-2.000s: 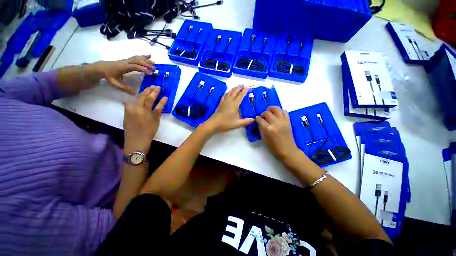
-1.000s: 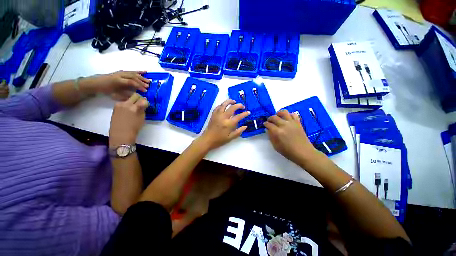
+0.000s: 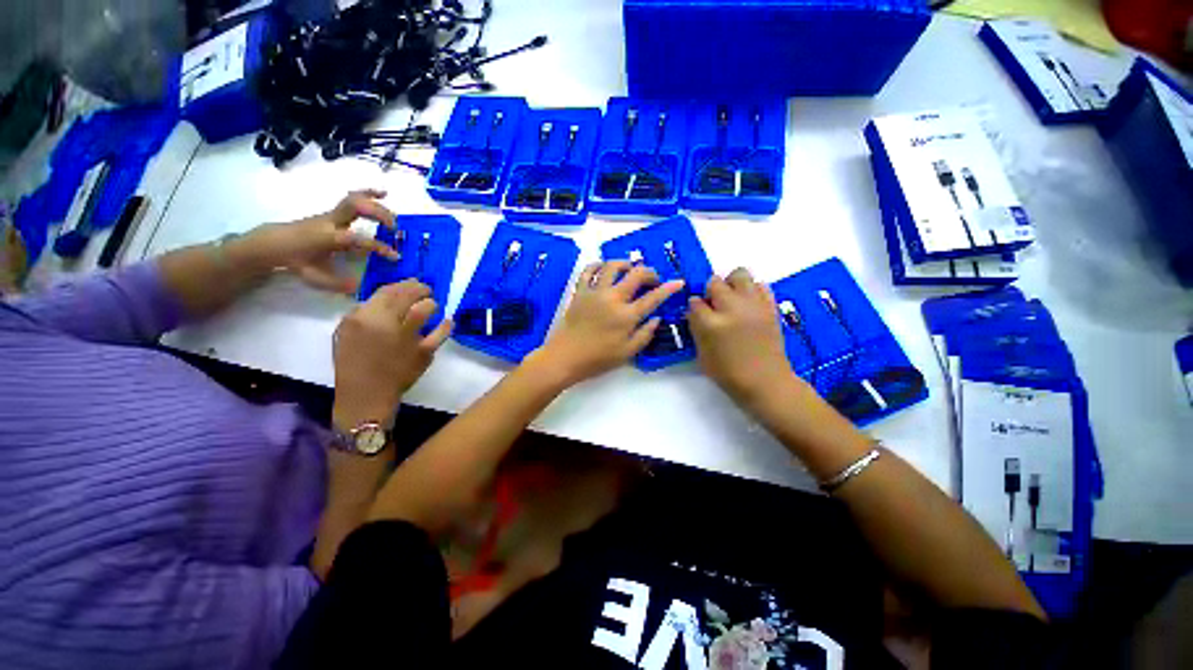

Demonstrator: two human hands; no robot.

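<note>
A blue inner tray (image 3: 665, 241) with a black cable in it lies on the table in front of me. My left hand (image 3: 606, 318) lies over its left side, fingers spread on the cable area. My right hand (image 3: 741, 333) is at its right edge, fingertips bent onto the tray. The fingers partly hide the cable. Another filled tray (image 3: 857, 343) lies to the right, partly behind my right hand. A filled tray (image 3: 516, 293) lies to the left of my left hand.
A person in purple works on a tray (image 3: 429, 244) at left. Behind are a row of filled trays (image 3: 551, 162), a black cable heap (image 3: 343, 68) and a big blue block (image 3: 775, 50). Closed boxes (image 3: 937, 179) and fanned flat boxes (image 3: 1017, 452) are at right.
My left hand has moved from the tray's lower left up onto its left side. My right hand stays by the right edge. The other person's hands have shifted around their tray.
</note>
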